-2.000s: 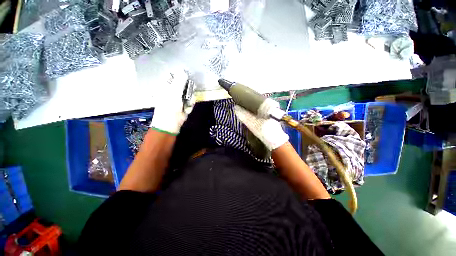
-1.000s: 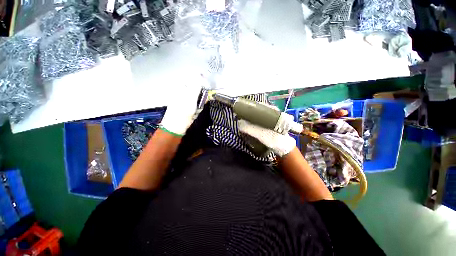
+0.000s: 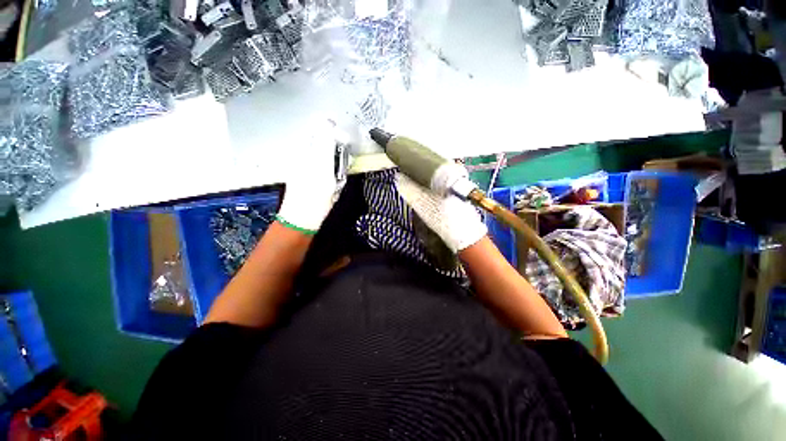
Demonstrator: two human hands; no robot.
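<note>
My left hand [image 3: 308, 191], in a white knitted glove with a green cuff edge, holds a small grey metal part [image 3: 341, 162] upright at the table's front edge. My right hand [image 3: 441, 211], gloved in white, holds the olive-green air riveter [image 3: 417, 161]. Its dark nose points up and left over the table edge, close to loose silver rivets [image 3: 373, 109] and apart from the metal part. A yellow-brown hose [image 3: 552, 258] curves down right from its silver end. My left fingertips are washed out against the bright table.
Perforated metal parts [image 3: 250, 56] lie piled at the table's back. Rivet bags [image 3: 112, 90] lie at left and far right. A striped cloth [image 3: 388, 215] hangs at my lap. Blue bins [image 3: 153, 323] stand below the table; the right one holds a checked cloth [image 3: 586, 250].
Since one second ago, the riveter's nose has moved away from the metal part, up and slightly right, and the gun has tilted. The hose has swung left. My left hand still holds the part.
</note>
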